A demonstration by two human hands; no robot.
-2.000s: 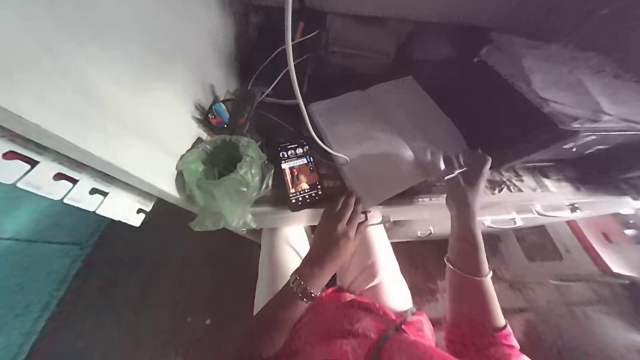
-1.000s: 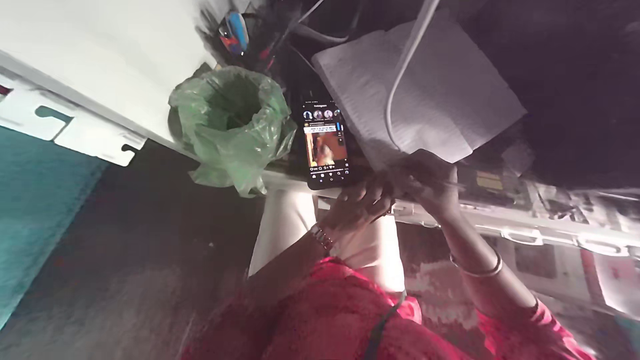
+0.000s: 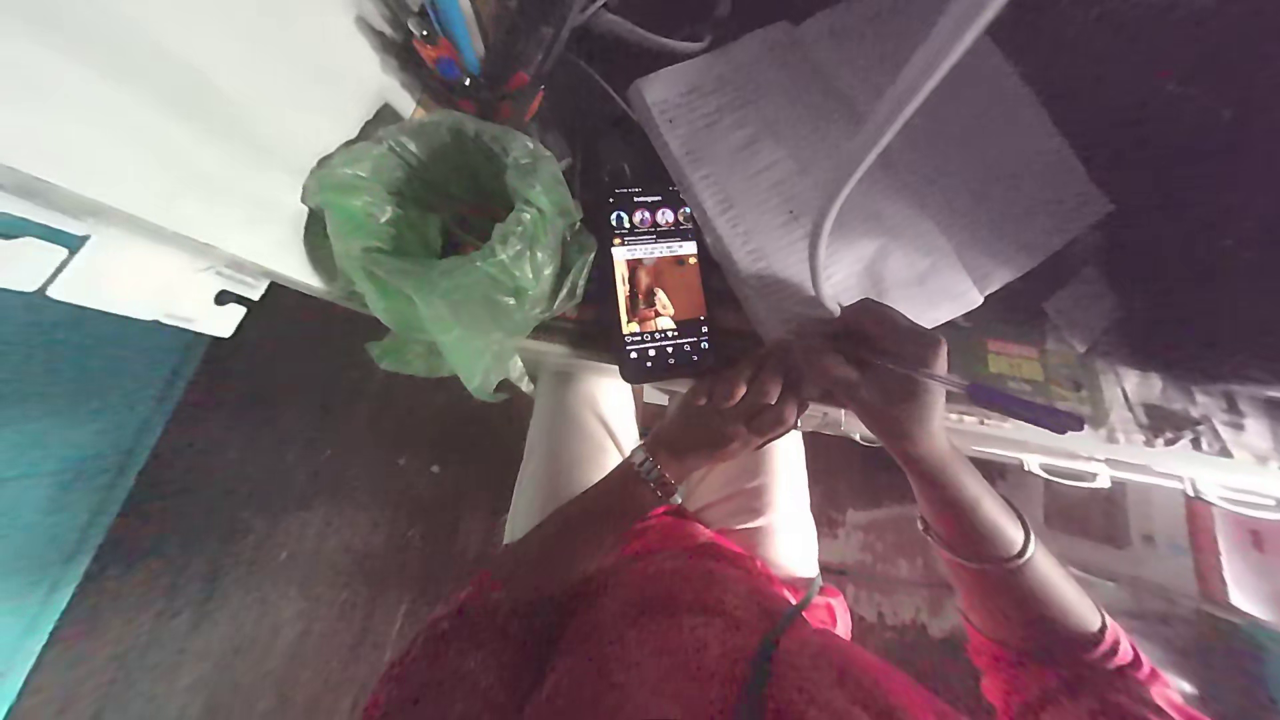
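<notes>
My left hand (image 3: 735, 410), with a metal watch at its wrist, rests at the work surface's near edge just below a lit smartphone (image 3: 660, 280). Its fingers are bent, and whether they hold anything is hidden. My right hand (image 3: 885, 370), with a bangle on the wrist, is curled close beside it at the lower edge of an open notebook (image 3: 850, 170) with handwriting. A white cable (image 3: 880, 150) runs down over the pages to the right fingers. A thin shaft with a purple handle (image 3: 1025, 408) shows right of that hand; whether it is held is unclear.
A container lined with a green plastic bag (image 3: 460, 240) stands left of the phone. Behind it are pens or tools (image 3: 455, 45) and thin wires. Cluttered small items (image 3: 1160, 410) lie along the near edge at the right. My legs are under the edge.
My right hand has moved left from the notebook's right corner to beside my left hand. The view has moved closer to the work surface.
</notes>
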